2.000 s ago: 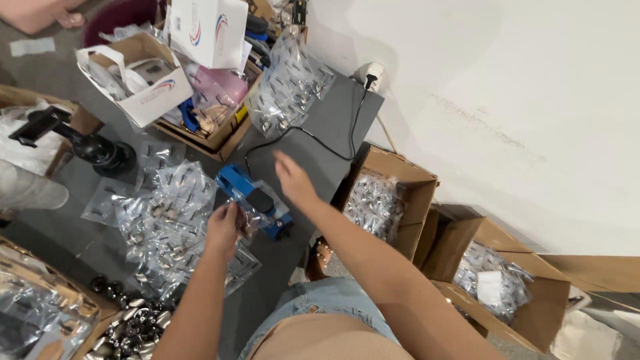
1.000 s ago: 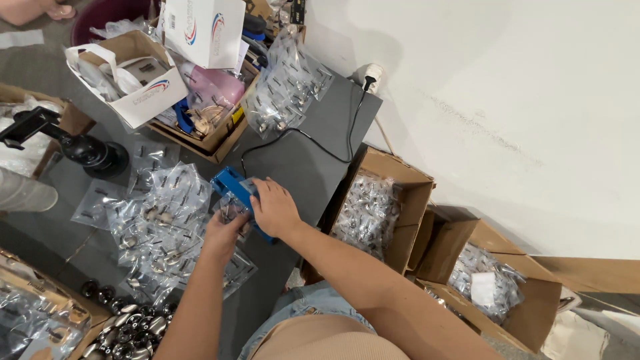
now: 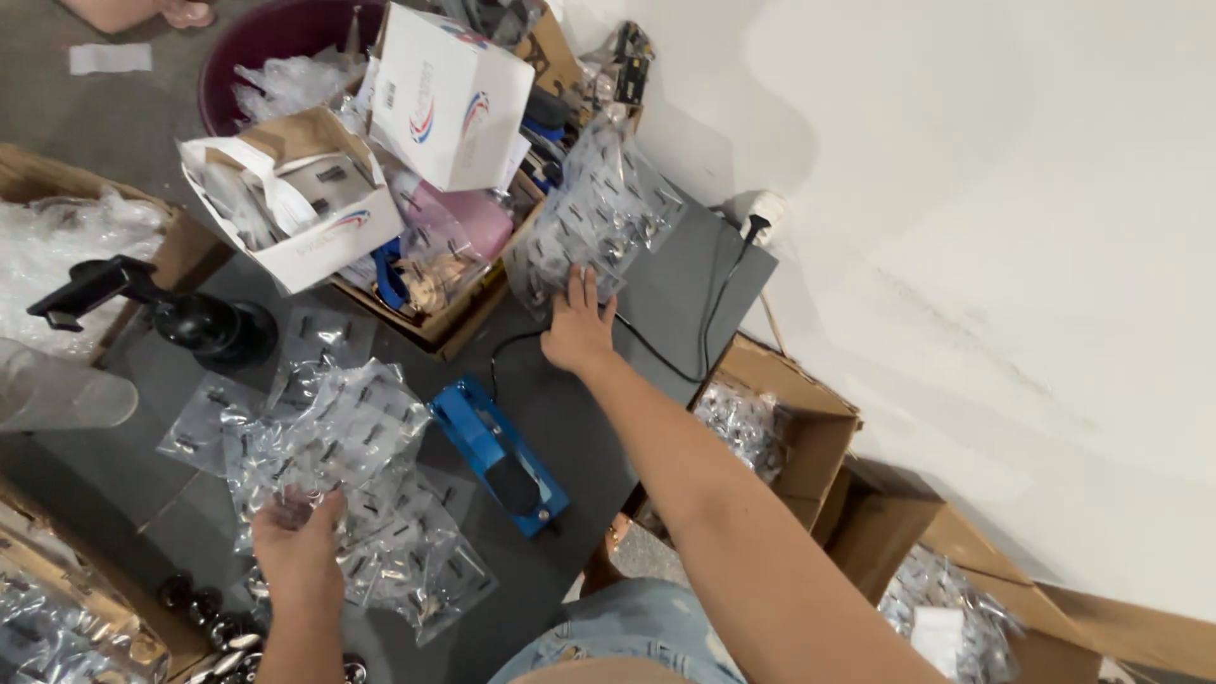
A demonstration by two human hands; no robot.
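A blue impulse bag sealer (image 3: 499, 456) with a black cord lies on the grey table (image 3: 560, 418), apart from both hands. Left of it spreads a pile of clear plastic bags with small metal parts (image 3: 332, 437). My left hand (image 3: 299, 532) is down on the near side of that pile, fingers bent; whether they grip a bag cannot be told. My right hand (image 3: 581, 323) reaches to a second heap of filled clear bags (image 3: 589, 214) beyond the sealer. Its fingertips touch the heap's near edge, and whether they pinch a bag is unclear.
A carton of mixed items (image 3: 446, 332) and an open white box (image 3: 328, 247) stand at the back. A black stand (image 3: 214, 328) and a clear plastic cup (image 3: 85, 399) are at left. Shiny metal parts (image 3: 228, 655) lie near the front. Cartons of filled bags (image 3: 817, 418) stand right, below the table.
Both hands have left the sealer, where they were together with a bag. My left hand has moved left to the pile, my right hand away to the far heap of bags.
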